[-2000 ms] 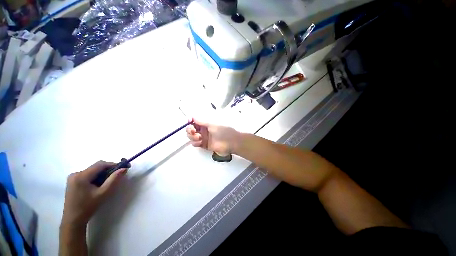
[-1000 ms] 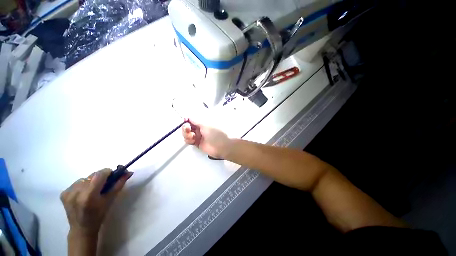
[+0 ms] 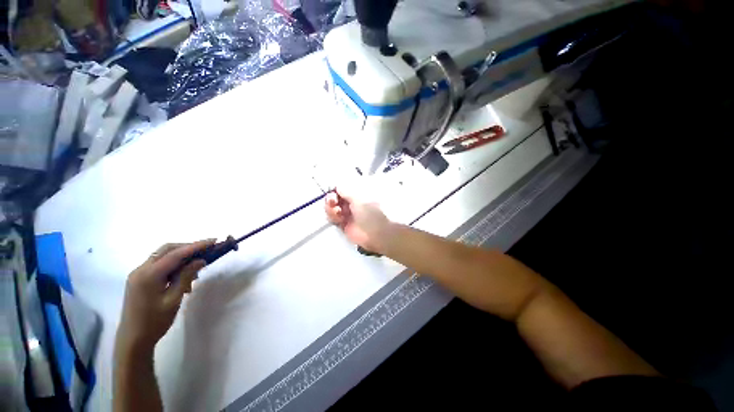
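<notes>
My left hand (image 3: pixel 165 282) grips the dark handle of a long screwdriver (image 3: pixel 282 216) at the left, above the white table. Its thin shaft slants up to my right hand (image 3: pixel 350 219), whose fingertips are pinched at the shaft's tip. Whether they also hold a small part cannot be told; glare washes out the area. The tip is just in front of the needle end of the white sewing machine head (image 3: pixel 378 96), which has a blue stripe.
Red-orange snips (image 3: pixel 476 140) lie under the machine arm, near a dark small piece (image 3: pixel 435 162). Crinkled clear plastic (image 3: pixel 233 56) and pale strips (image 3: pixel 101 109) lie at the back left. A printed ruler scale (image 3: pixel 354 328) runs along the front edge. Blue and dark items stand at the left.
The camera view has shifted, so the machine and both hands appear further right. My left hand has turned on the handle; my right fingertips stay at the shaft's tip.
</notes>
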